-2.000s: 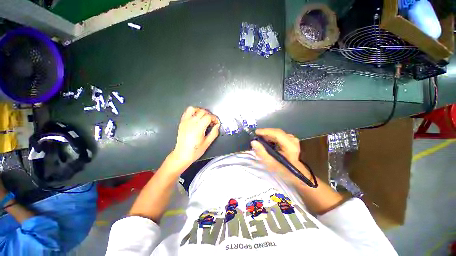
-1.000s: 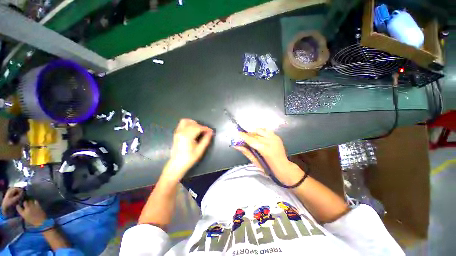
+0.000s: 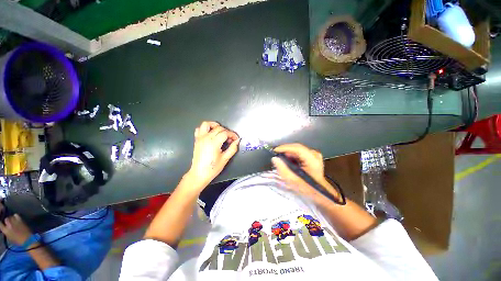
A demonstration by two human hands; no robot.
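My right hand (image 3: pixel 301 164) holds the black soldering iron (image 3: pixel 310 178) like a pen, its tip end pointing left at a small circuit board (image 3: pixel 252 145) on the dark green bench. My left hand (image 3: pixel 213 149) is at the left side of that board, fingers curled with thumb and fingertips together. Something dark shows between its fingers; whether it grips solder wire is too small to tell. More small boards (image 3: pixel 283 54) lie in a group at the back. Small white parts (image 3: pixel 118 121) lie loose to the left.
A tape roll (image 3: pixel 338 42), silvery bits (image 3: pixel 340 96) and wire rings (image 3: pixel 404 56) are at the back right, beside a small carton (image 3: pixel 447 46). A purple-rimmed fan (image 3: pixel 41 82) and black coiled bundle (image 3: pixel 73 174) stand left. Another person's arm (image 3: pixel 27 241) is at lower left. A large cardboard box (image 3: pixel 423 192) is below the edge.
The iron's tip was pointed up and away over the bench one second ago and is now back down by the board. My left hand has moved only slightly. The camera view has shifted.
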